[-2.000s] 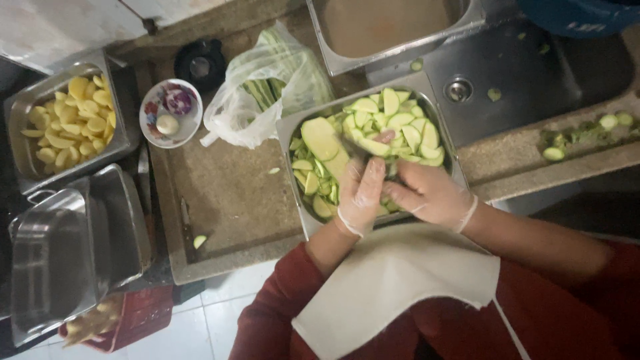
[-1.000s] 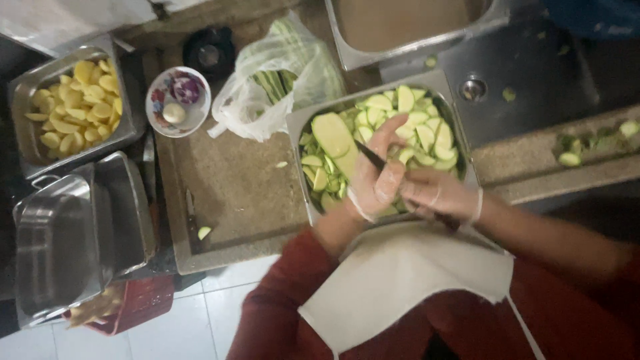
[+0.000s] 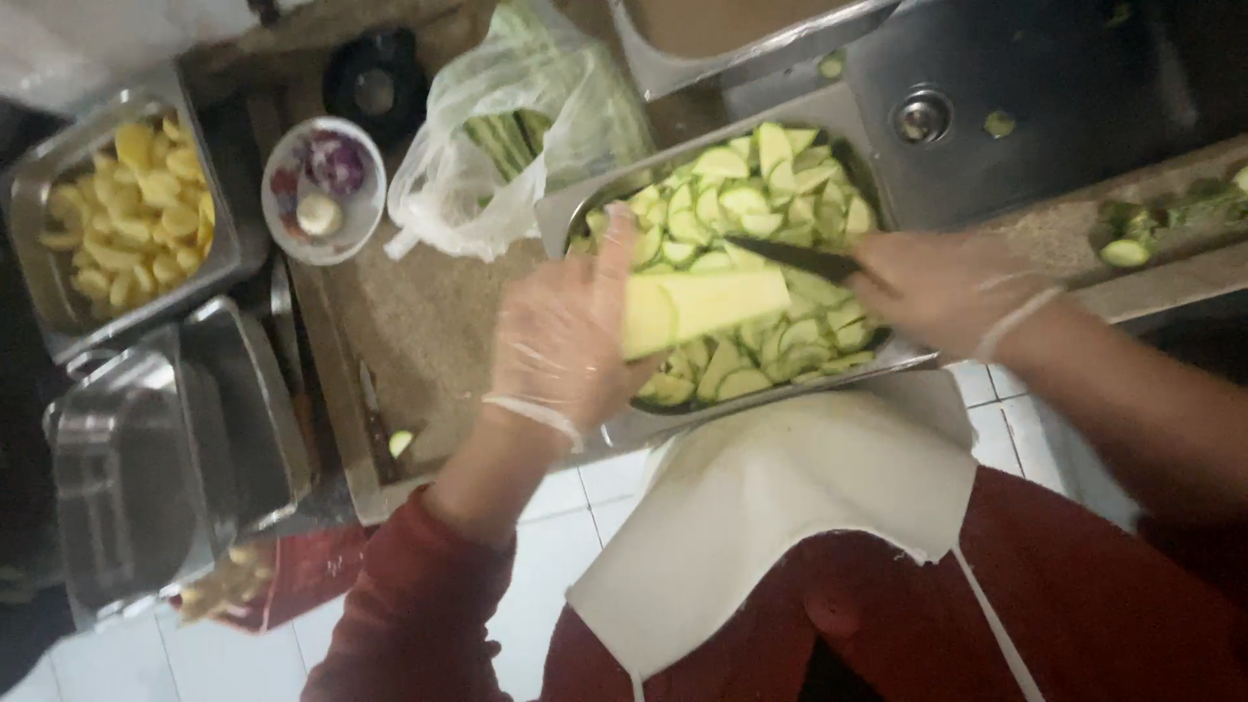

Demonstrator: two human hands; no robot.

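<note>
My left hand (image 3: pixel 565 341), in a clear plastic glove, grips a long pale green piece of cut zucchini (image 3: pixel 717 304) by its left end. That piece lies over a metal pan (image 3: pixel 882 175) heaped with zucchini slices (image 3: pixel 746 200). In my right hand (image 3: pixel 936 292), also gloved, is a dark-bladed knife (image 3: pixel 795 258), its blade pointing left above the slices and the held piece. The knife's handle is hidden in my fingers.
A plastic bag (image 3: pixel 575 117) of long green vegetables lies behind the pan. To the left are a bowl (image 3: pixel 373 219) with onion pieces, a pan of cut potatoes (image 3: pixel 136 214) and stacked metal pans (image 3: pixel 127 468). A sink drain (image 3: pixel 921 115) shows at right.
My hands, close together before, are now apart, the left one at the pan's left side and the right one at its right. The large zucchini piece, lying on the slices before, is now in my left hand.
</note>
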